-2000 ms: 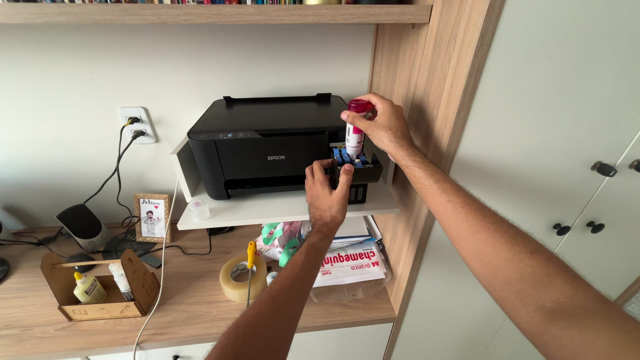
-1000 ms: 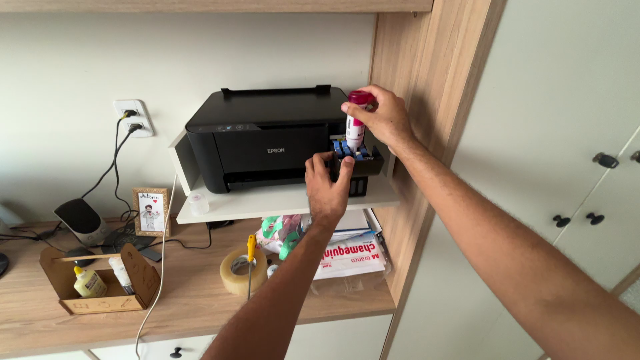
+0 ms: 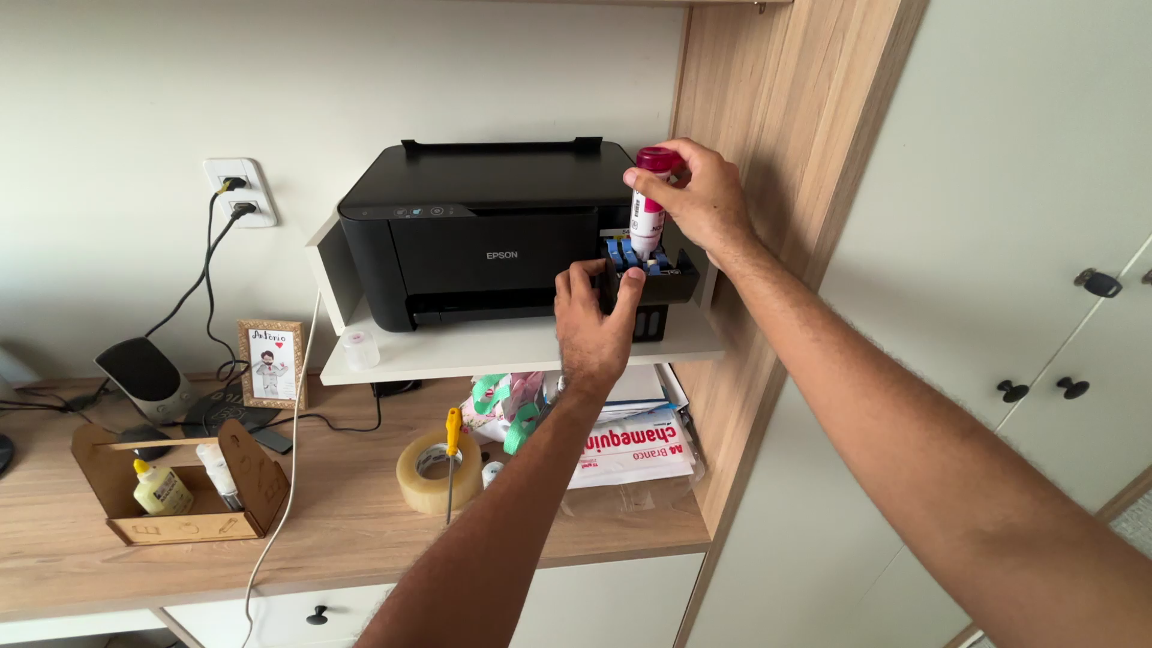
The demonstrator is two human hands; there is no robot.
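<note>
A black Epson printer [image 3: 499,256] stands on a white shelf, and the ink tank unit [image 3: 670,283] at its right front has its lid up, showing blue caps [image 3: 621,255]. My right hand [image 3: 706,193] grips a magenta-and-white ink bottle [image 3: 648,211] near its base. The bottle is upside down, its nozzle end down at the tank's filling ports; the exact contact is hard to see. My left hand [image 3: 598,319] rests against the front of the tank unit, thumb at its edge and fingers bent beside it. A small translucent cap [image 3: 360,349] lies on the shelf's left end.
Below the shelf, the wooden desktop [image 3: 360,504] holds a tape roll [image 3: 416,477], a yellow-handled screwdriver [image 3: 453,432], a paper package [image 3: 634,450], a wooden caddy [image 3: 184,526] with glue, a picture frame [image 3: 273,360] and a speaker [image 3: 148,378]. A white cable [image 3: 292,450] hangs in front. A wooden side panel [image 3: 765,108] stands right.
</note>
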